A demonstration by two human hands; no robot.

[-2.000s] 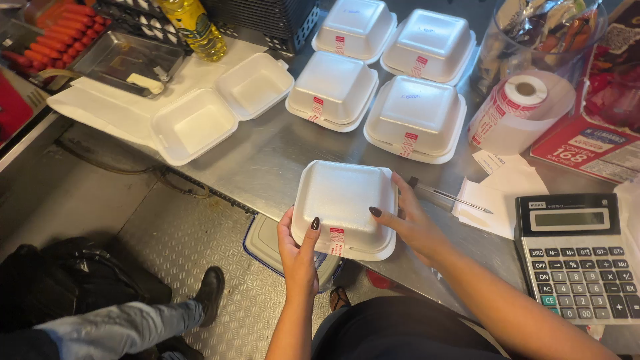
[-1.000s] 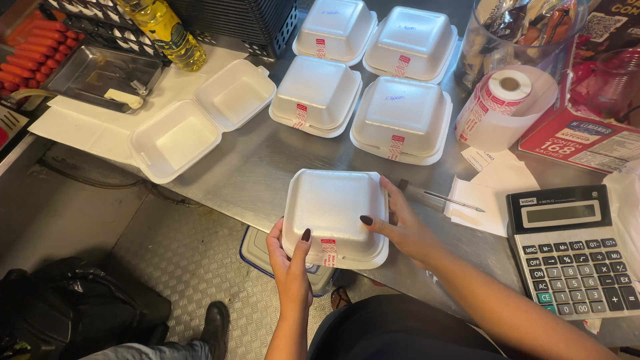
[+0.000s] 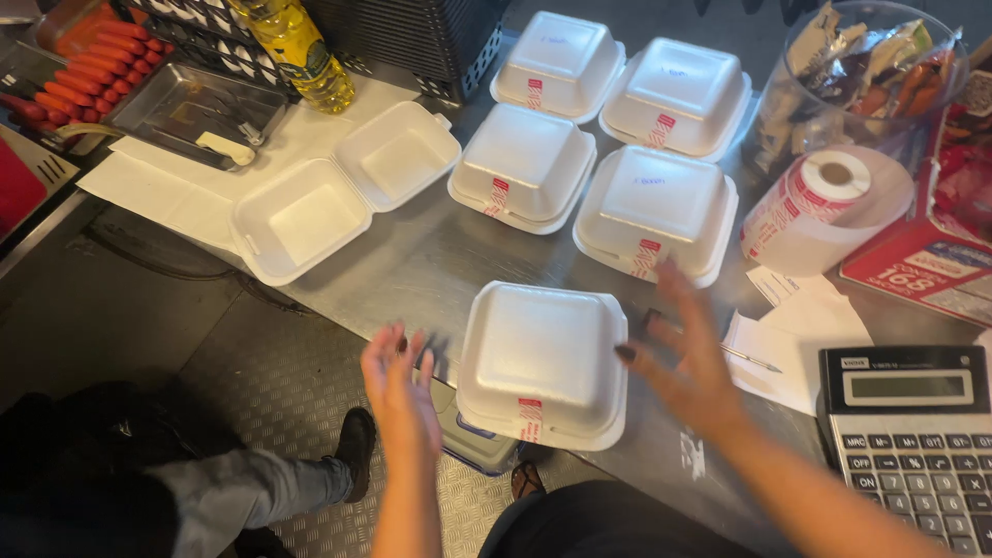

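A closed white foam takeaway box with a red-printed seal on its front rests at the edge of the steel counter. My left hand is just left of it, fingers apart, holding nothing. On the box's right, my right hand is blurred and empty, fingers spread. Behind stand several more sealed foam boxes, some with blue handwriting on the lid. An empty foam box lies with its lid back on white paper at the left. A roll of seal stickers is to the right.
A pen lies on paper slips beside a calculator. Behind them are a clear tub of sachets and a red carton. An oil bottle, metal tray and sausages are at the left. Another person's leg is below.
Both hands have let go of the front foam box and moved apart to its sides. The box remains at the counter's front edge.
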